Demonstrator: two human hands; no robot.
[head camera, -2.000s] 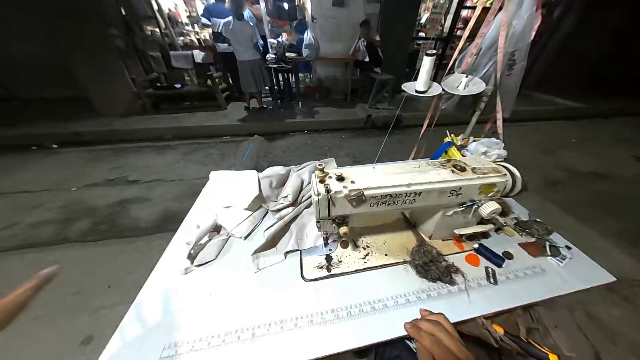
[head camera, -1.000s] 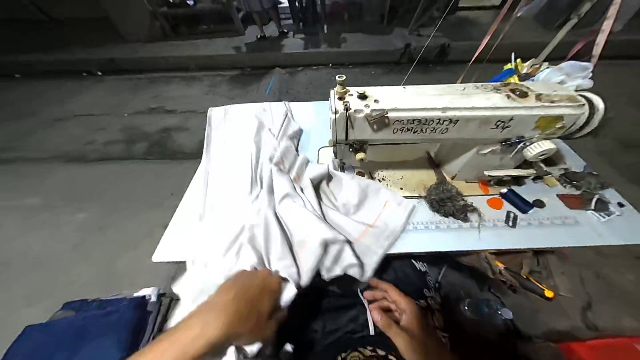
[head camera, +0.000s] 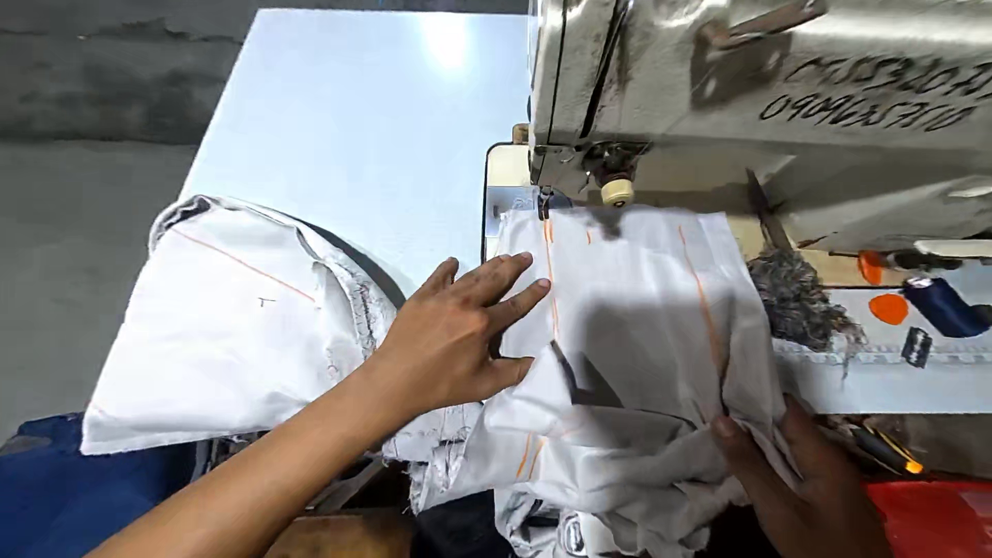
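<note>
White cloth (head camera: 635, 310) with orange chalk lines lies on the bed of the sewing machine (head camera: 659, 93), its far edge at the presser foot (head camera: 544, 203). One chalk line runs down from the foot. My left hand (head camera: 457, 333) rests flat on the cloth's left part, fingers spread, near that line. At the lower right, my right hand (head camera: 798, 480) pinches the bunched cloth between thumb and fingers. Another part of the white cloth (head camera: 209, 333), with a chalk line and a small mark, spreads over the left of the table. Folds hang over the near edge.
Right of the cloth lie a clump of thread waste (head camera: 798, 298), orange chalk pieces (head camera: 888, 308), a blue thread spool (head camera: 947, 307) and a razor blade (head camera: 917, 346). A yellow-and-black tool (head camera: 887, 449) is below the white tabletop (head camera: 349, 101). Dark blue fabric (head camera: 101, 496) sits lower left.
The white cloth has moved from the near edge and lap to under the machine's needle area. My left hand now lies flat on it; my right hand has taken hold of it. The view is much closer.
</note>
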